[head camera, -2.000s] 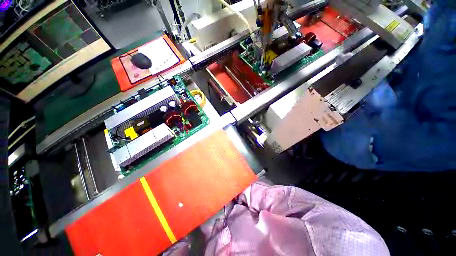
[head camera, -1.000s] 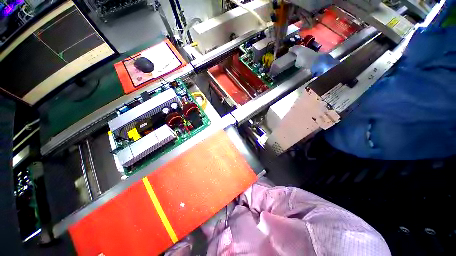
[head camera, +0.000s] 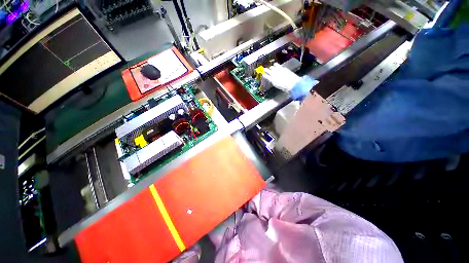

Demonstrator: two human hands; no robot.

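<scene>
Neither of my hands is in view; pink cloth of my clothing [head camera: 303,226] shows at the bottom. The nearest power board [head camera: 167,133] lies flat across the conveyor rails, green with long silver heatsinks [head camera: 153,152] and dark toroidal inductors [head camera: 181,126] at its right end. An orange-red mat [head camera: 205,190] with a yellow stripe lies along the near rail, in front of the board. A second power board [head camera: 257,64] sits on the rails farther right, partly covered by another person's gloved hand [head camera: 280,77].
A person in blue [head camera: 401,113] stands at the right, beside a pale metal cover [head camera: 308,123]. The machine head [head camera: 309,20] hangs near the far board. A mouse [head camera: 150,71] rests on a red-edged mat, right of a monitor [head camera: 61,56]. A yellow ring-shaped rim [head camera: 206,106] shows beside the near board.
The other person's gloved hand has reached onto the far board, and that board has shifted left along the rails. The monitor's board picture has given way to a dark screen with lines.
</scene>
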